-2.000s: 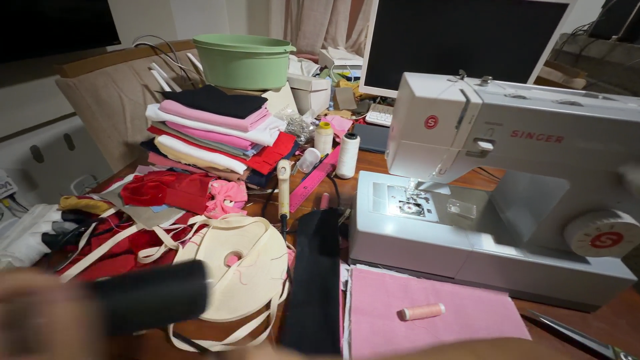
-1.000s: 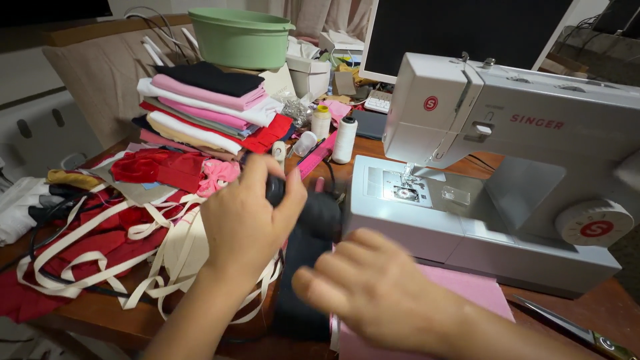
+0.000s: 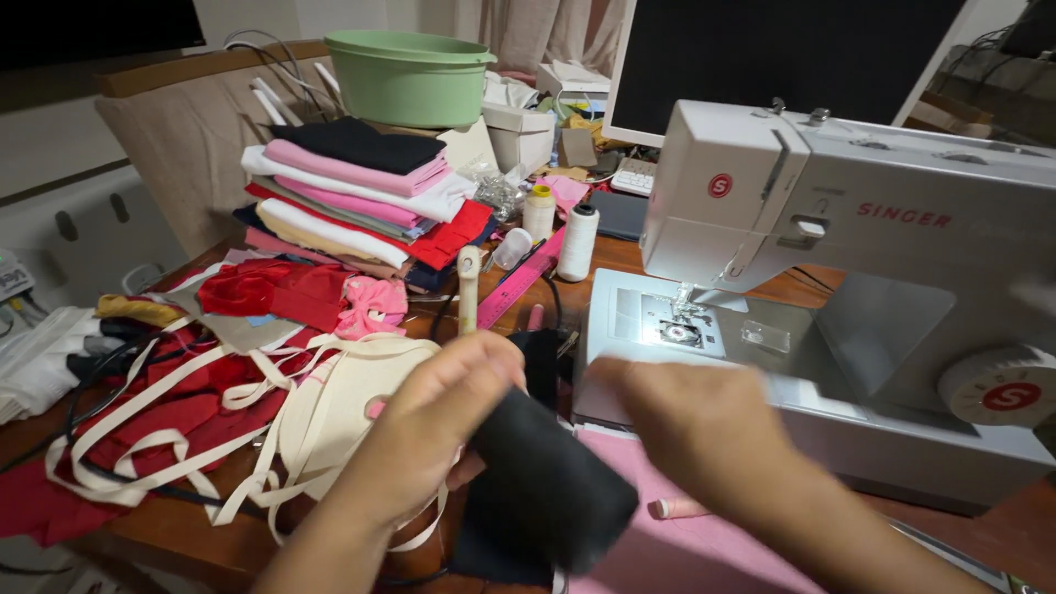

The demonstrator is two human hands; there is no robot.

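My left hand (image 3: 437,421) grips one end of a folded black cloth piece (image 3: 553,483), which slants down to the right and is blurred. To its right my right hand (image 3: 693,412) is raised in front of the sewing machine (image 3: 874,214), fingers curled and blurred; whether a thread or anything small is in them I cannot tell. Below lie another black fabric strip (image 3: 487,536) and a pink cloth (image 3: 701,553), with a pink thread spool (image 3: 678,507) on it. A roll of cream tape (image 3: 330,412) lies left of my left hand.
A stack of folded cloth (image 3: 355,165) stands at the back left near a green tub (image 3: 408,78). Thread cones (image 3: 578,243), a pink ruler (image 3: 521,276) and a monitor (image 3: 775,66) are behind. Red fabric scraps (image 3: 165,412) cover the left side. Scissors lie partly hidden at lower right.
My right hand has moved up from above the pink cloth to in front of the machine. The black piece in my left hand now slants down to the right.
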